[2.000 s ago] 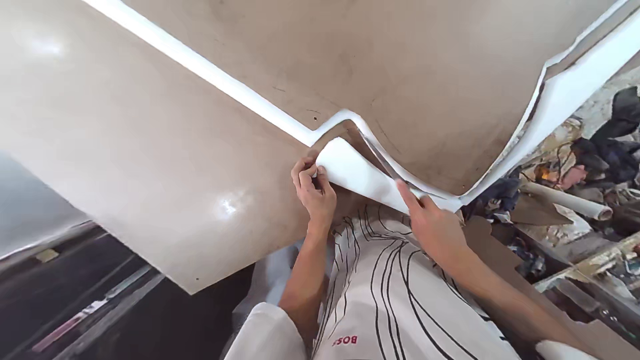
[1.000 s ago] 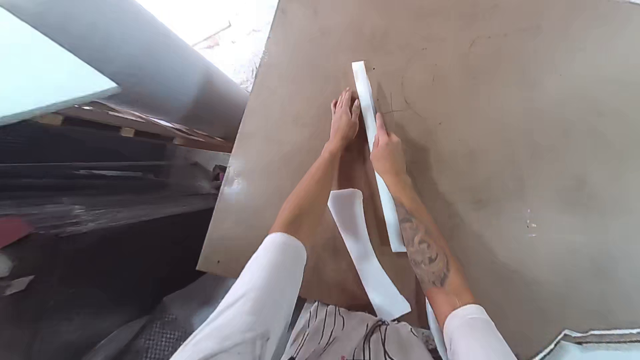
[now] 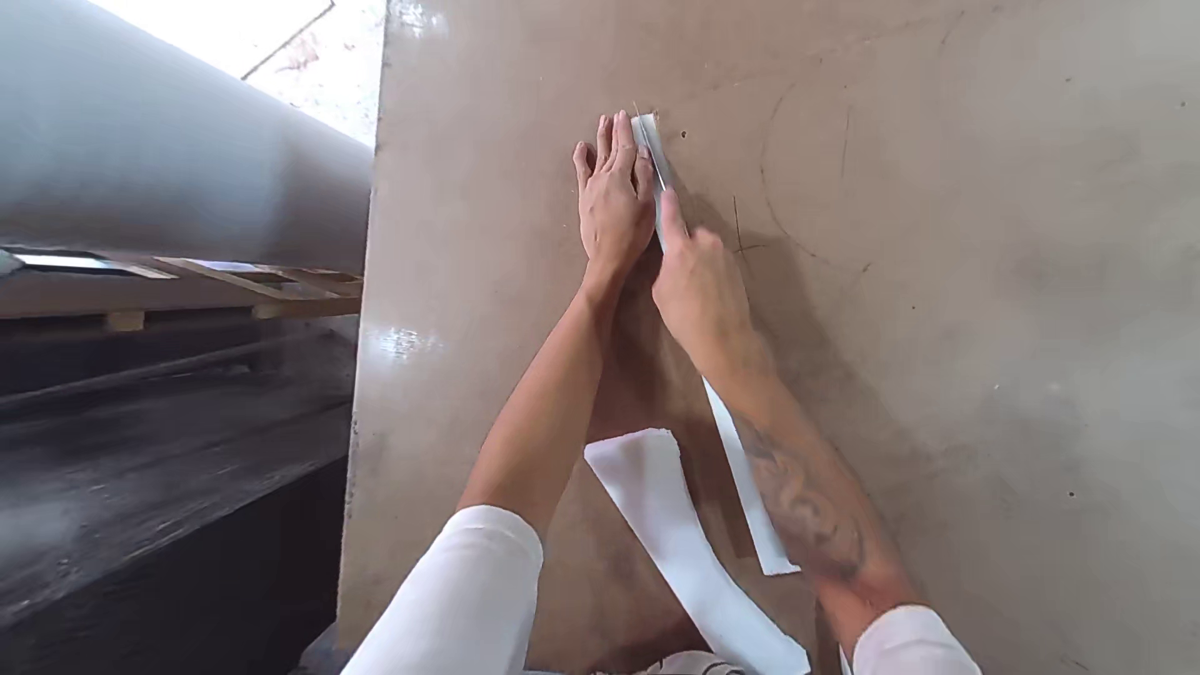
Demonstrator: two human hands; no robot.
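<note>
A long narrow white strip (image 3: 745, 478) of sheet material lies on the brown work surface (image 3: 984, 394), running up under my right forearm. My left hand (image 3: 616, 192) presses flat beside its far end, fingers slightly spread. In my right hand (image 3: 701, 281) is a thin-bladed knife (image 3: 662, 180); its blade lies over the strip close to my left fingertips, and its handle is hidden in my grip. A wider, curved white piece (image 3: 689, 553) rests nearer my body, apart from the strip.
Beyond the surface's left edge lies a large grey roll (image 3: 178, 141). Below it are a wooden pallet-like frame (image 3: 281, 305) and dark, film-covered material (image 3: 169, 450). Small holes and scratched lines mark the work surface.
The view has shifted strongly since the earliest frame. The curved white piece, between my hands then, now lies near my body. Both hands are at the narrow strip's far end.
</note>
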